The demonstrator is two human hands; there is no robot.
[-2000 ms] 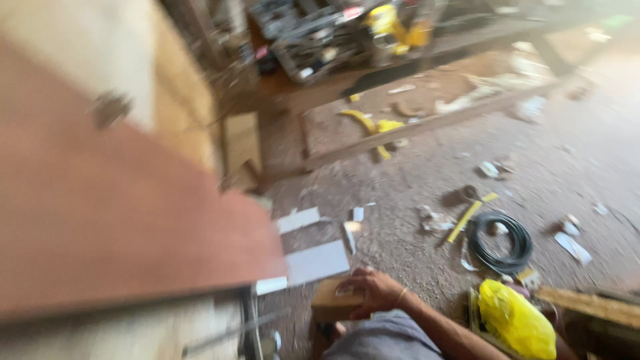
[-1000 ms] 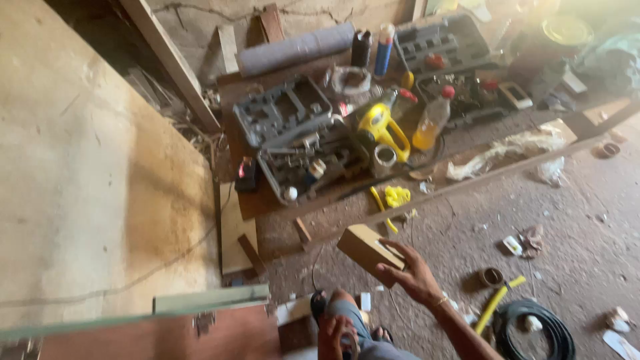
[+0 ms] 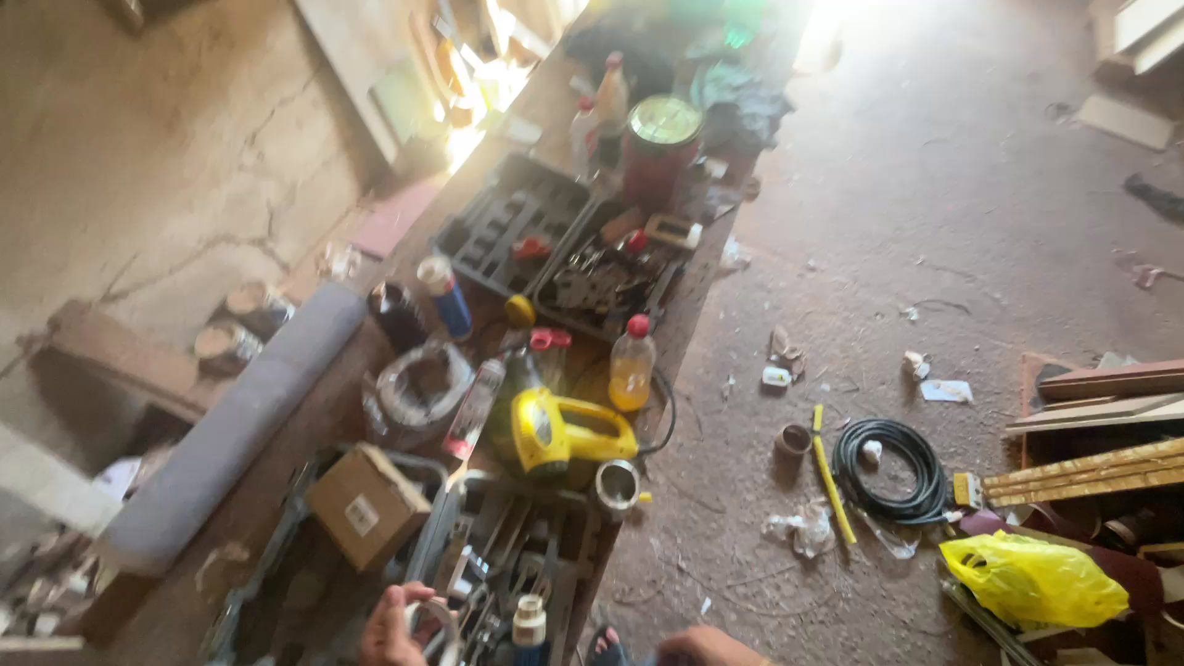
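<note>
My left hand (image 3: 393, 629), at the bottom edge, has its fingers around a pale ring-shaped roll (image 3: 437, 629), which looks like tape. Just above it, a small cardboard box (image 3: 347, 499) with a label sits in the open half of a grey tool case (image 3: 268, 564). Beside the hand, the case's other half holds metal tools (image 3: 518, 546), and a white-capped bottle (image 3: 530, 620) stands at its lower end. Only part of my right hand (image 3: 708, 647) shows at the bottom edge; its fingers are hidden. A yellow power tool (image 3: 546, 430) lies beyond the case, next to a metal cup (image 3: 617, 486).
A grey roll (image 3: 240, 425) lies along the bench's left side. Farther back are an orange-filled bottle (image 3: 633, 365), a second open tool case (image 3: 518, 222) and a red can (image 3: 659, 157). On the floor at right are coiled black hose (image 3: 888, 472), a yellow bag (image 3: 1031, 578) and wood strips (image 3: 1091, 472).
The cardboard box, held in my right hand one second ago, now rests in the tool case, let go. A ring-shaped roll is now in my left hand. The view has swung to the bench.
</note>
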